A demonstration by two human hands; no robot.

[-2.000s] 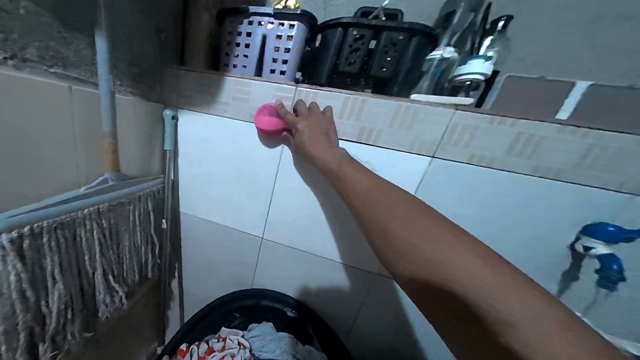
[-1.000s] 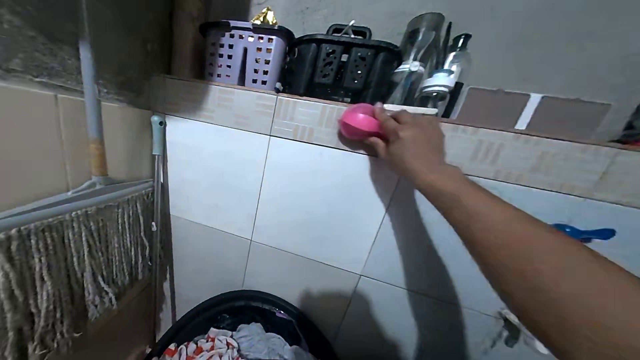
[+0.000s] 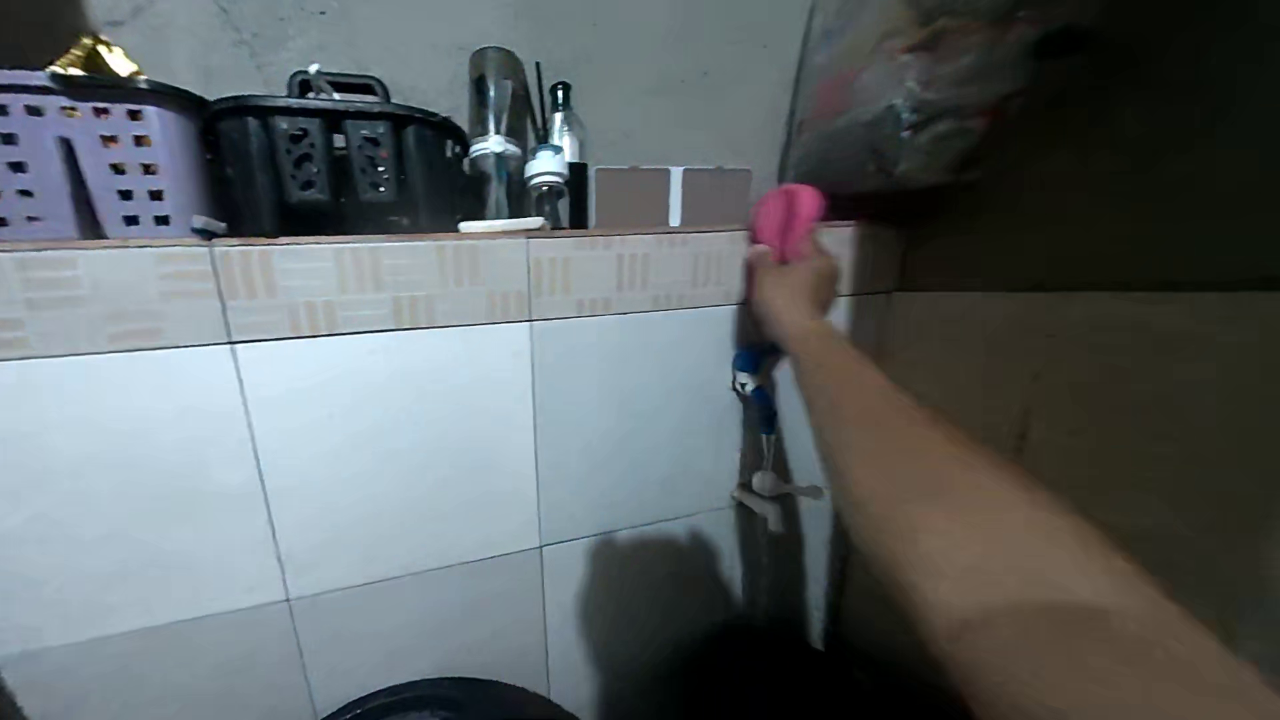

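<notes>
My right hand (image 3: 797, 285) reaches up at the right end of the tiled wall (image 3: 395, 430), its fingers closed on a round pink object (image 3: 788, 218), blurred, perhaps a brush or scrubber. The pink thing is at the patterned border tiles, close to the ledge. Below the hand, a blue and white fitting (image 3: 752, 375) hangs at the wall, above a pale faucet (image 3: 775, 487). My left hand is not seen.
Along the ledge stand a lilac plastic basket (image 3: 100, 165), a black basket (image 3: 335, 175), a tall clear bottle (image 3: 497, 140) and smaller bottles. Filled plastic bags (image 3: 900, 110) hang upper right. A black tub's rim (image 3: 450, 690) shows at the bottom.
My right hand has carried the pink object rightward along the wall, from below the baskets to the right end. The view has swung right; the mop is out of sight.
</notes>
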